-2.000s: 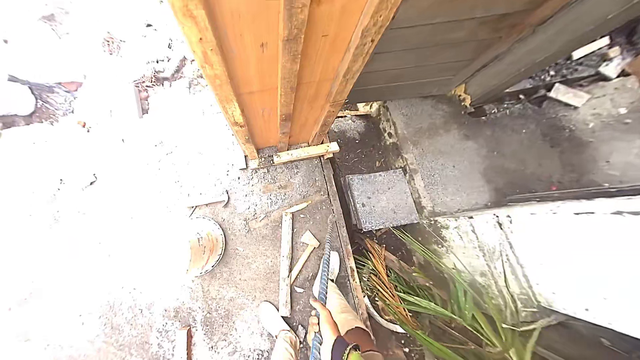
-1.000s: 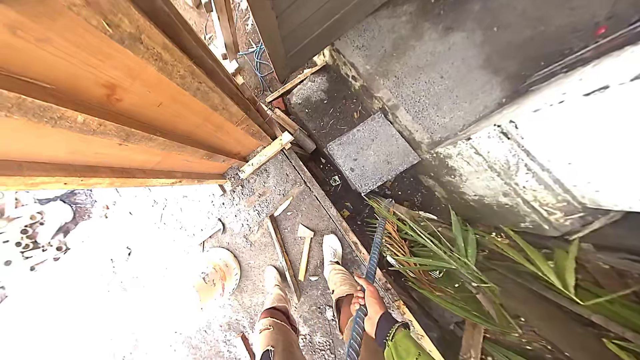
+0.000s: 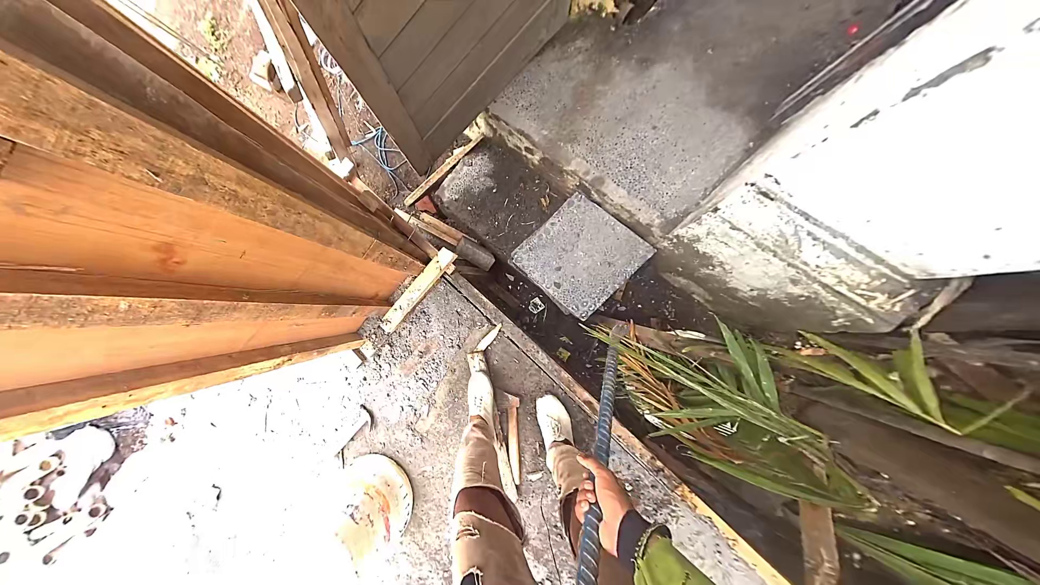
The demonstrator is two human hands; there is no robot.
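My right hand (image 3: pixel 603 497), at the end of a green sleeve with a dark cuff, is closed around a long ribbed steel rebar (image 3: pixel 605 406). The bar slants upward from the bottom edge, its far tip beside the palm-like leaves at the ditch edge. Both my feet in light shoes stand on the rough concrete, with wood offcuts (image 3: pixel 513 431) between and beside them. A square concrete slab (image 3: pixel 582 255) lies ahead, over the dark ditch. My left hand is out of the picture.
An orange-brown timber panel (image 3: pixel 203 236) rises on the left. A round, stained lid or disc (image 3: pixel 378 500) lies by my feet. Green leaves (image 3: pixel 756 406) hang over the ditch on the right, below a white-painted concrete block (image 3: pixel 886 162). Blue cord (image 3: pixel 380 150) lies near the grey boarded panel (image 3: pixel 455 65).
The view has turned, and the timber panel now fills the left side. My right hand keeps its hold on the rebar. One foot has moved forward onto the wood pieces.
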